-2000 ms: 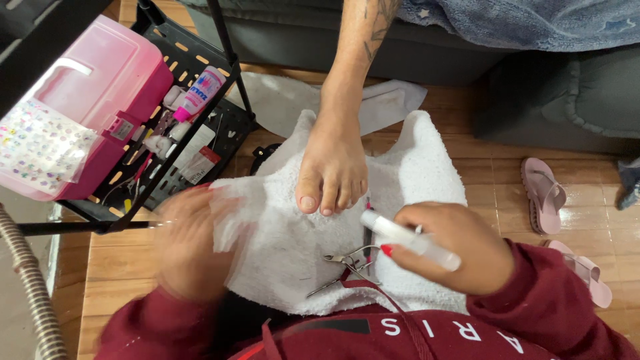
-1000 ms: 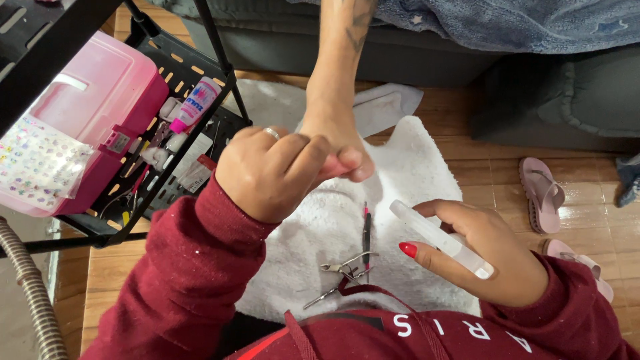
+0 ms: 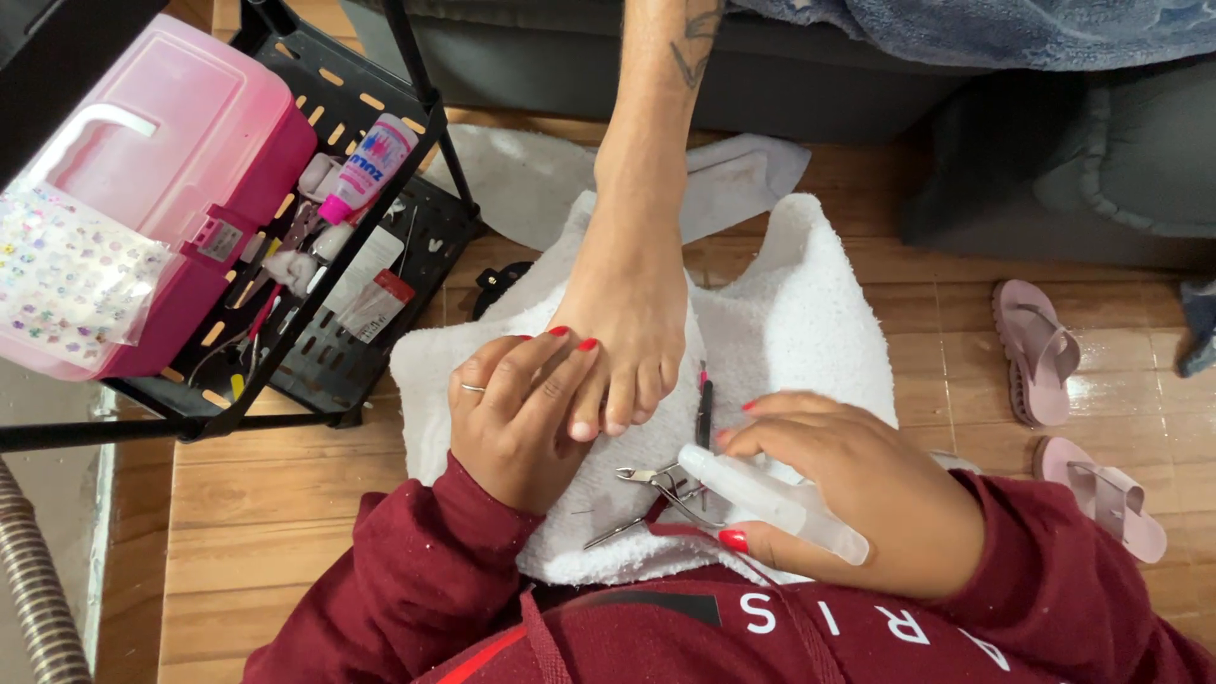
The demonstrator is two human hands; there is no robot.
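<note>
My left hand (image 3: 518, 413) rests against the big-toe side of another person's bare foot (image 3: 632, 304), fingertips on its top. The thumb is hidden. My right hand (image 3: 845, 484) holds a translucent white plastic bottle (image 3: 774, 503) between thumb and fingers, to the right of the toes. Beneath the foot lies a white towel (image 3: 798, 304). Metal cuticle nippers (image 3: 655, 480) lie on it below the toes, close to another slim metal tool (image 3: 616, 532). A thin black tool with a pink end (image 3: 705, 410) lies on the towel between the foot and my right hand.
At left, a black cart (image 3: 332, 408) carries a pink plastic case (image 3: 190, 180), a sheet of nail stickers (image 3: 71, 275), a pink-and-white bottle (image 3: 370, 166) and cotton (image 3: 293, 271). Pink flip-flops (image 3: 1035, 351) lie on the floor at right. A dark sofa (image 3: 532, 76) stands behind.
My left hand, raised over the toes in a closed shape a second ago, is now lower and spread along the foot's side. The toes it covered show again. The white bottle stays in my right hand.
</note>
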